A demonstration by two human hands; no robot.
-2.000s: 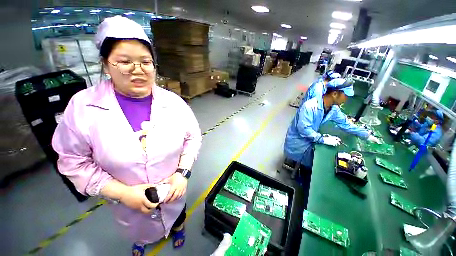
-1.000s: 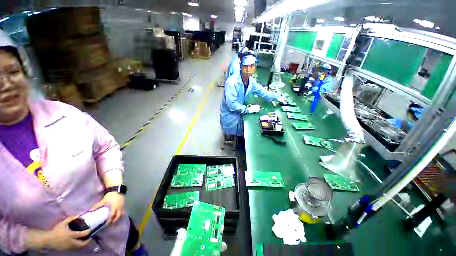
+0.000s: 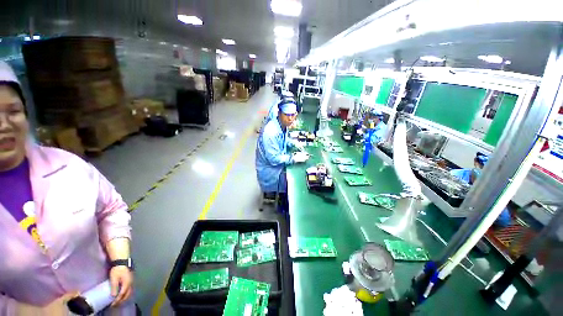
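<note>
A green circuit board [image 3: 247, 299] stands tilted at the bottom edge, in front of the black tray's near side, its lower part cut off. Neither of my hands shows; what holds the board is below the picture. The large black tray [image 3: 178, 271] holds several green boards lying flat, such as one at its near left [image 3: 205, 280].
The green bench [image 3: 361, 237] carries a single board [image 3: 313, 247], a silvery pot [image 3: 371, 266], crumpled white wipes [image 3: 341, 302], a clear hood [image 3: 404, 222] and a black toolbox [image 3: 320, 178]. A person in pink [image 3: 68, 216] stands left; a person in blue [image 3: 271, 154] sits farther along.
The view has shifted; the tray and held board sit lower in the picture. The white-gloved fingers seen at the board's sides have dropped out of view.
</note>
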